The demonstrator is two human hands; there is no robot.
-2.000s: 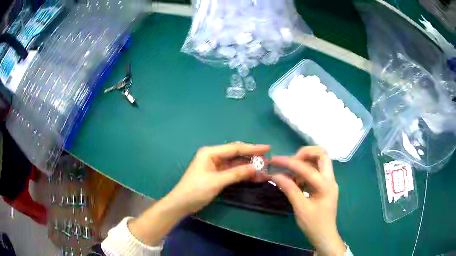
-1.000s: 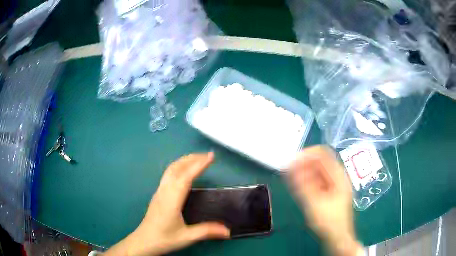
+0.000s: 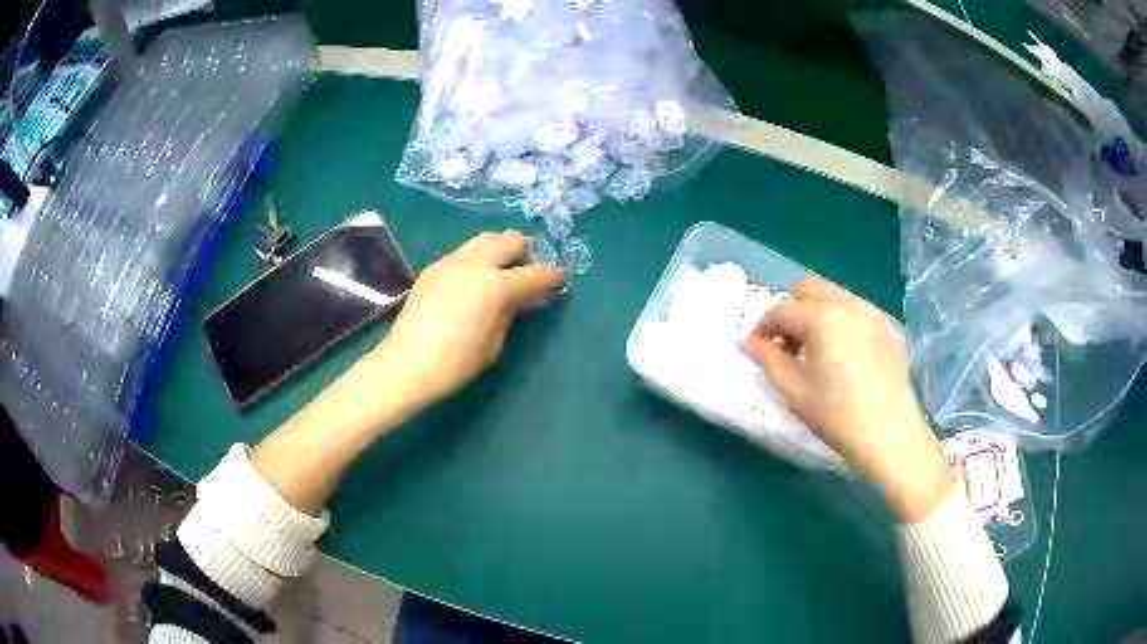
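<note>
My left hand (image 3: 459, 308) reaches to a few loose clear plastic housings (image 3: 579, 255) below the bag's mouth. Its thumb and fingertips are at one housing on the bench; whether they grip it is unclear. The large clear bag of housings (image 3: 554, 113) lies at the top centre. My right hand (image 3: 843, 377) is over the clear parts tub (image 3: 648, 340), fingertips close together at the heap of white inserts (image 3: 711, 321). Whether they hold an insert cannot be seen. The hand covers the tub's right part.
A black smartphone (image 3: 308, 308) lies left of my left hand, beside a small metal tool (image 3: 272, 237). Ribbed clear trays (image 3: 138, 214) stand at the left. A crumpled polybag (image 3: 1006, 277) and a clear case with a red-and-white label (image 3: 987, 472) lie at the right.
The smartphone has moved from the front centre to the left, near the metal tool. My left hand has left it for the loose housings. My right hand has moved to the tub. The view has shifted.
</note>
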